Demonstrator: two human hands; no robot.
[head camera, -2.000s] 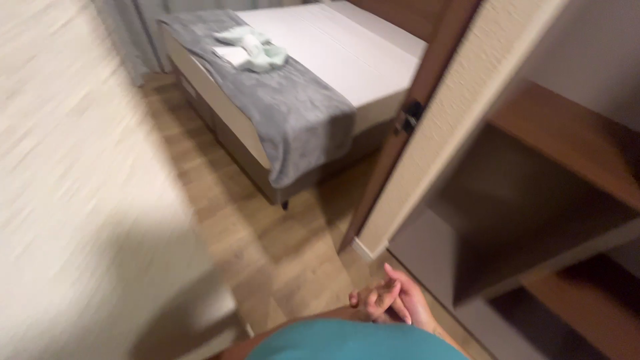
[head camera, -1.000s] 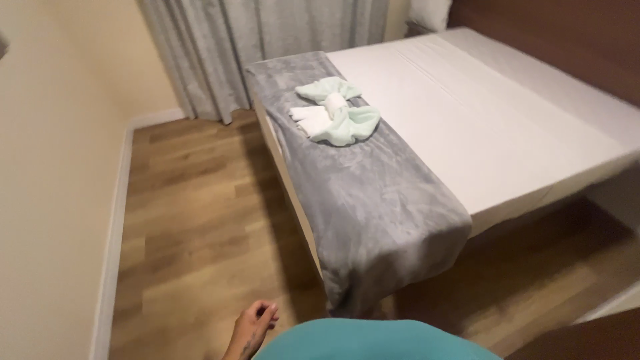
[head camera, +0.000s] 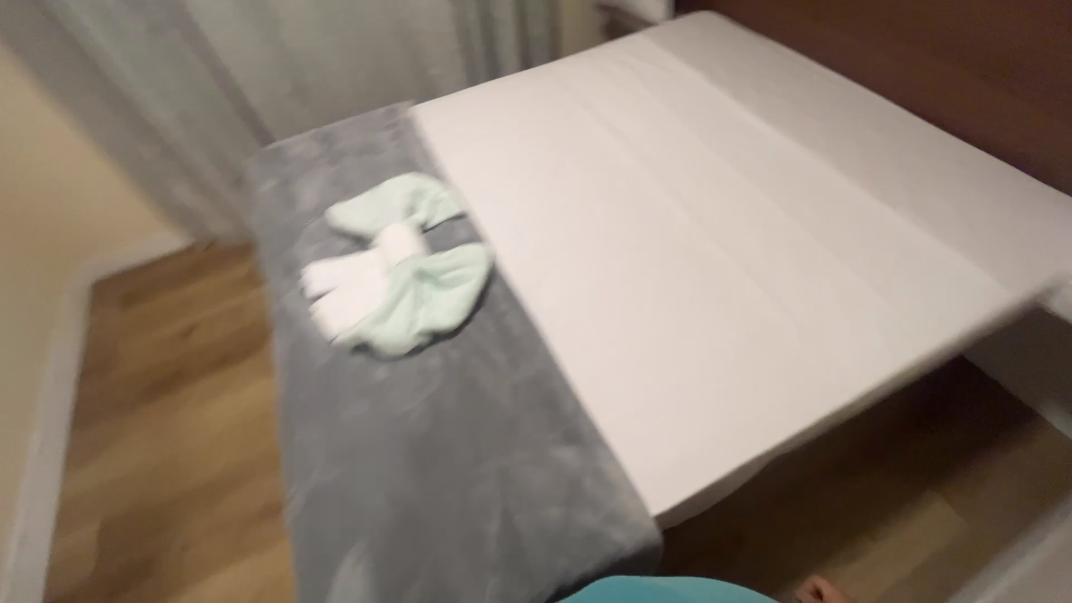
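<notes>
Only a small part of my right hand (head camera: 821, 590) shows, at the bottom edge just right of my teal top; whether it holds anything cannot be told. My left hand is out of view. In front of me a grey plush blanket (head camera: 435, 452) lies across the foot of a bed with a white sheet (head camera: 712, 276). On the blanket rests a pale green towel (head camera: 435, 297) shaped like a bow, with a white towel (head camera: 356, 289) folded through its middle.
Behind the bed hang grey curtains (head camera: 335, 67). A dark brown headboard (head camera: 938, 75) stands at the upper right. Wood flooring (head camera: 176, 402) runs along the left, between the bed and a white baseboard (head camera: 50, 435). A pale edge (head camera: 1022, 553) crosses the lower right corner.
The view has moved from the doorway to close beside the bed. My hands were together two seconds ago; my left hand, visible at the bottom one second ago, has left the view.
</notes>
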